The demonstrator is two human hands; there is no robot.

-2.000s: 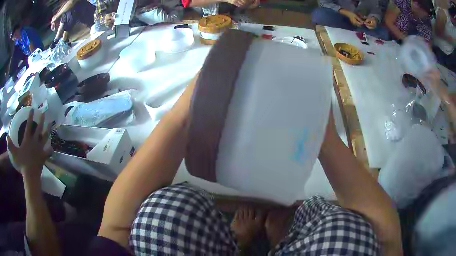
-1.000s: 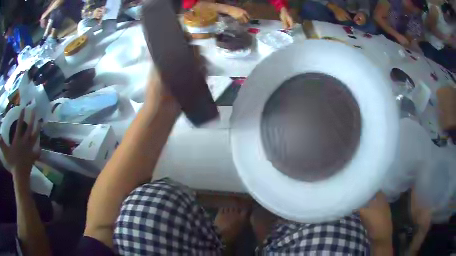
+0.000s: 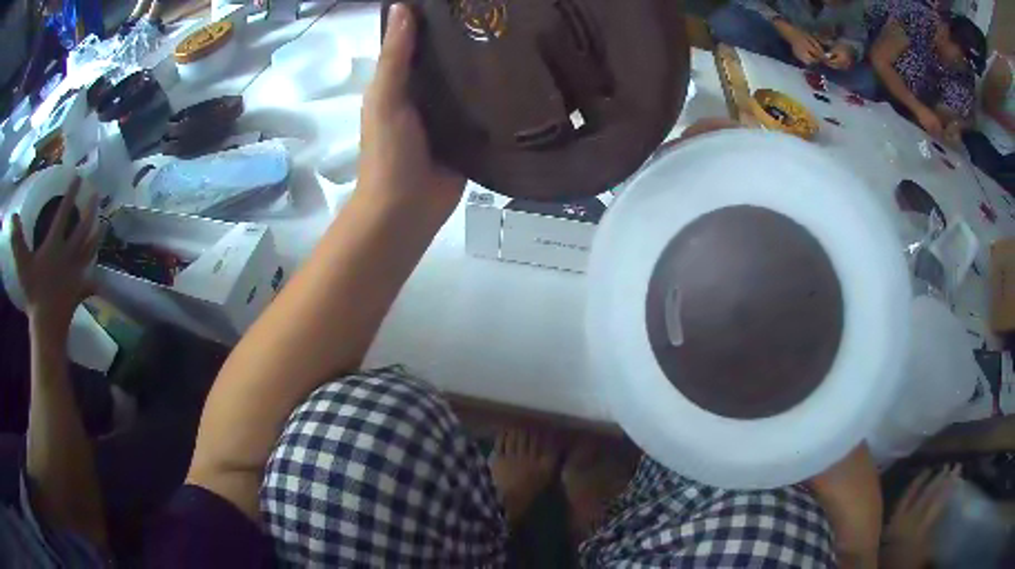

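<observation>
My left hand (image 3: 392, 139) holds the round dark base (image 3: 523, 106) up at the top centre. Its face with slots, a small white square and a yellowish round part is turned to me; its top edge is cut off. The white drum (image 3: 623, 289) stands apart from it at the right, its thick ring end and dark round centre facing me. My right hand is hidden behind the drum; only part of the forearm (image 3: 848, 500) shows below it. The right fingers cannot be seen.
A white retail box (image 3: 532, 236) lies behind the base. At left are an open box (image 3: 228, 267), a bagged bluish device (image 3: 223, 178) and a neighbour's hand (image 3: 56, 250) on a white ring. Yellow-brown round things (image 3: 784, 112) and seated people are farther back.
The base and drum were together two seconds ago and are now apart. The base has turned from edge-on to face me and moved right. The drum has shifted slightly right.
</observation>
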